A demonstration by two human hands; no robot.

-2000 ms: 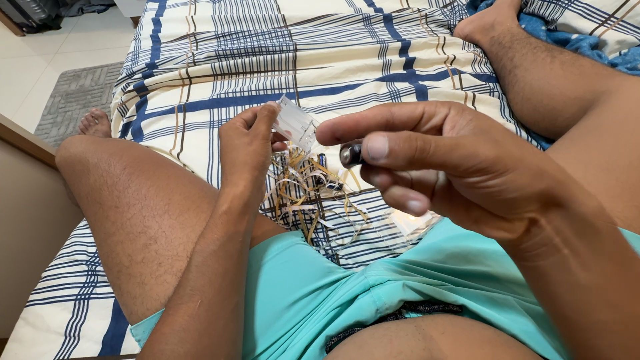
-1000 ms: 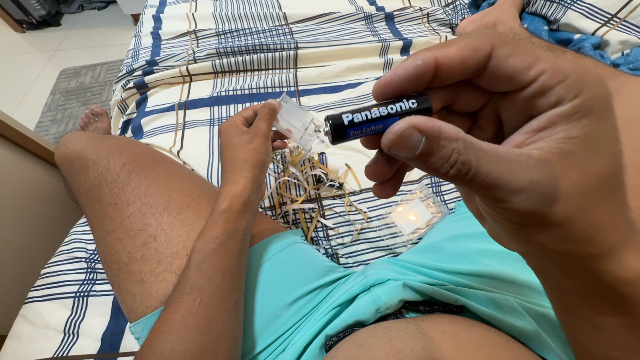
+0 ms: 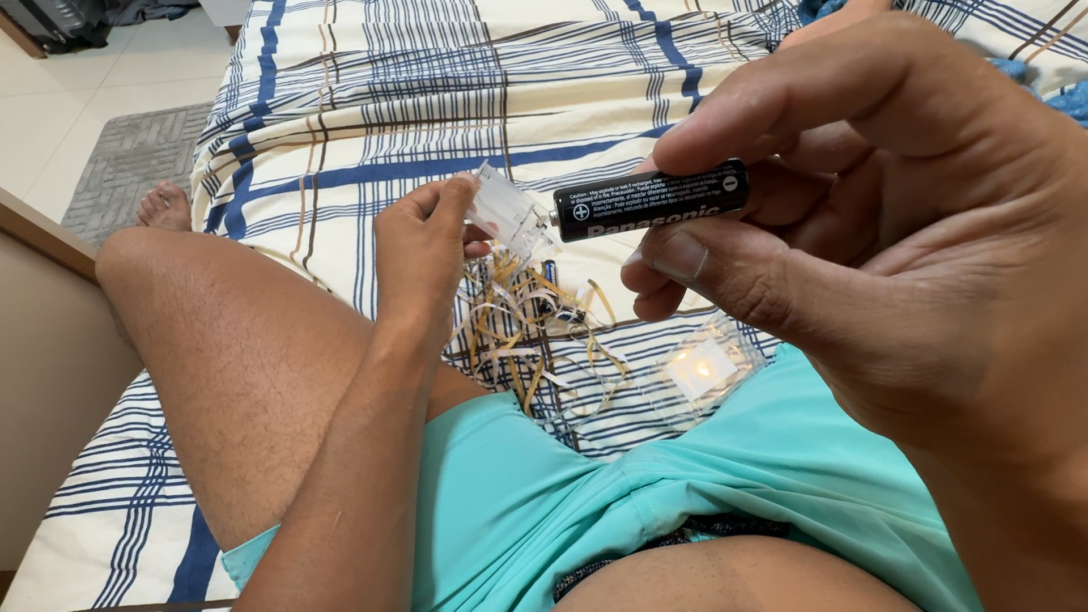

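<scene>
Between the thumb and fingers of my right hand [image 3: 816, 187] is a black Panasonic cylindrical battery [image 3: 650, 200], held level near the camera, its plus end pointing left. My left hand [image 3: 429, 238], further away, pinches a clear plastic battery holder [image 3: 510, 212] by its left end. In this view the battery's tip appears beside the holder's right edge; whether they touch I cannot tell. Below the holder, a tangle of gold and white ribbon strips [image 3: 518, 340] lies on the bedsheet, with dark blue batteries [image 3: 561, 312] partly hidden among them.
A clear plastic packet [image 3: 701, 370] with a white piece inside lies right of the ribbons, against my turquoise shorts [image 3: 680, 501]. The plaid bedsheet [image 3: 408, 110] is wrinkled. Blue fabric [image 3: 1067, 102] is at the right edge, and a grey mat [image 3: 140, 157] is on the floor.
The battery, seen end-on at first, was swung side-on to the camera and raised closer, then rolled so its small caution print shows. My left hand has stayed in place with the plastic holder.
</scene>
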